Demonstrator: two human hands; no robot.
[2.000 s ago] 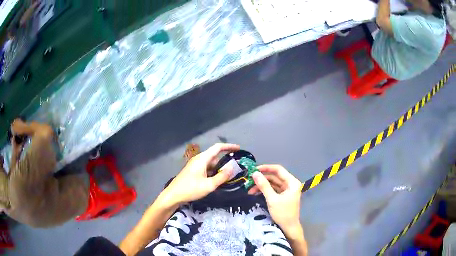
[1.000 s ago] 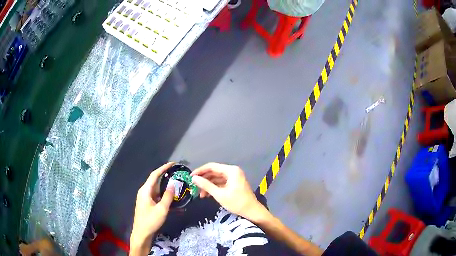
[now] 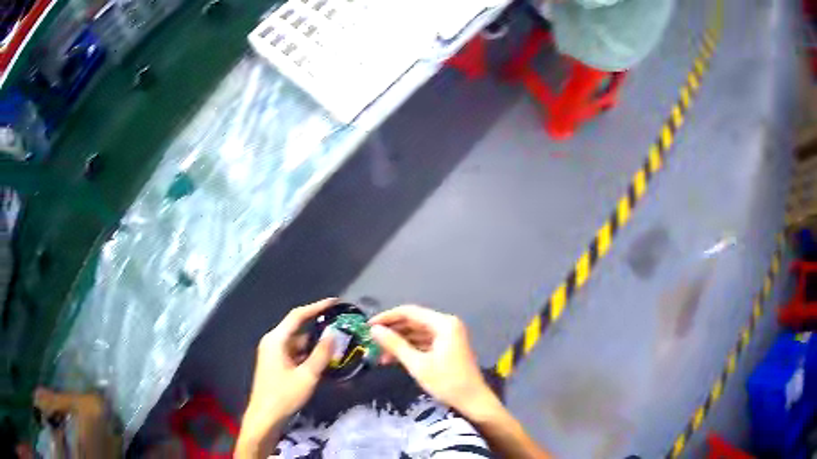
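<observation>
My left hand (image 3: 291, 363) holds a round black housing (image 3: 346, 310) from its left side, with the thumb on the silver-white battery (image 3: 335, 342). A green circuit board (image 3: 356, 330) sits along the upper right part of the housing. Yellow wire (image 3: 356, 358) shows beside the battery. My right hand (image 3: 421, 343) pinches the right edge of the circuit board between thumb and fingers. The image is blurred, and I cannot tell whether the board lies flat inside the housing.
A plastic-covered bench (image 3: 224, 179) runs along the left, with a white grid tray (image 3: 358, 54). Black discs sit on the green belt (image 3: 116, 179). A person sits on a red stool (image 3: 573, 99) at the top. Another person's arm (image 3: 76, 417) shows at lower left. A blue bin (image 3: 784, 385) stands right.
The view has turned, so the bench now runs more steeply on the left and the hands appear further left. Both hands keep hold of the housing and board.
</observation>
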